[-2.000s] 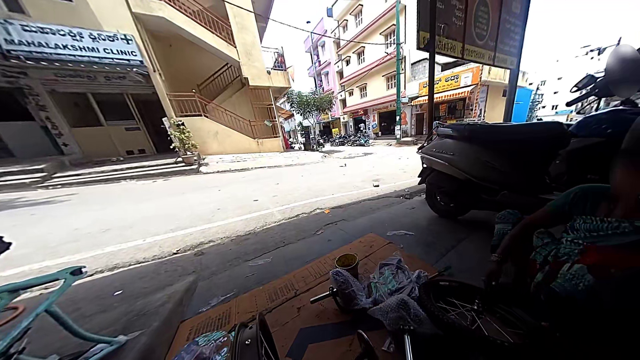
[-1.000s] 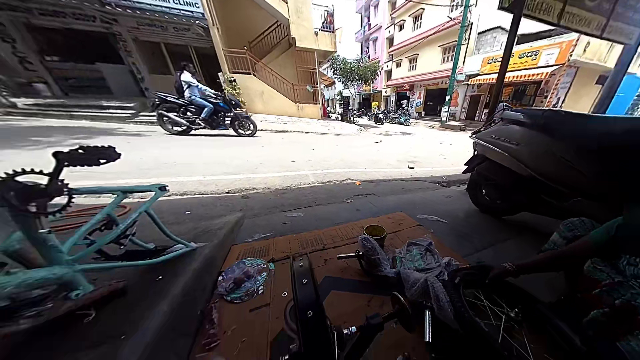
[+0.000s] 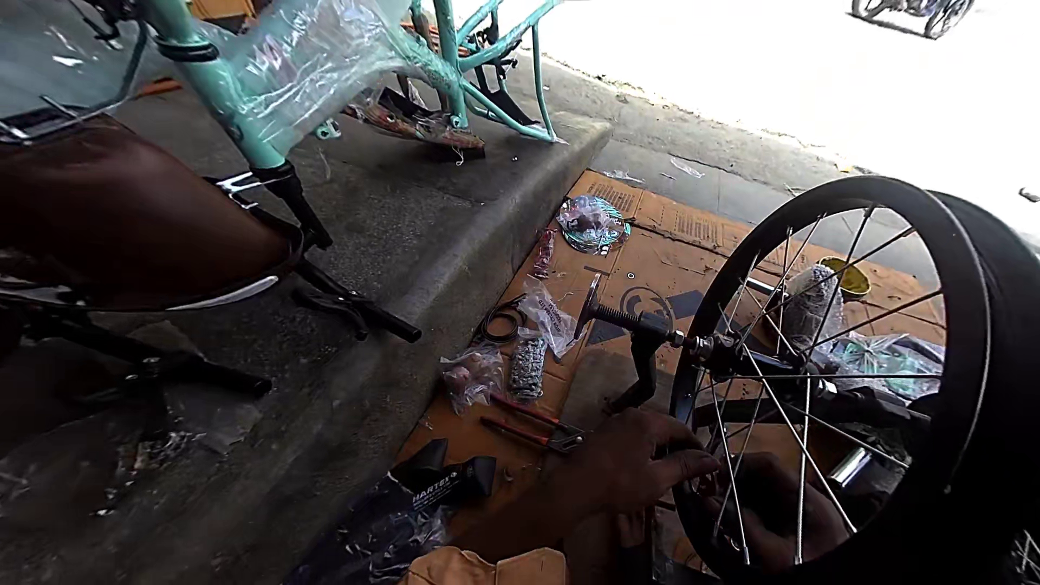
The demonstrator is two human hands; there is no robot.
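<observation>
A black spoked bicycle wheel (image 3: pixel 968 325) stands upright at the right, beside a threaded truing-stand spindle (image 3: pixel 621 318) at its hub (image 3: pixel 719 353). My left hand (image 3: pixel 638 463) reaches to the rim's lower left, with thumb and fingers together near a spoke's end. My right hand (image 3: pixel 780 508) is behind the spokes at the lower rim, its fingers curled and partly hidden by them. Whether either hand grips the rim or a spoke cannot be told. Red-handled pliers (image 3: pixel 536 426) lie on the cardboard (image 3: pixel 569 357) left of my left hand, near a bagged bicycle chain (image 3: pixel 528 366).
A turquoise bicycle frame (image 3: pixel 236 122) wrapped in plastic stands on the concrete step (image 3: pixel 455 268) at left, near a brown bicycle saddle or bag (image 3: pixel 130 211). A coiled cable (image 3: pixel 504 321), plastic-wrapped parts (image 3: pixel 475 375) and a yellow-rimmed tin (image 3: pixel 849 278) lie about the cardboard.
The view has swung down and left. Both my hands and the upright wheel are now in view; neither hand was plainly seen before. The passing motorcycle is now at the top right.
</observation>
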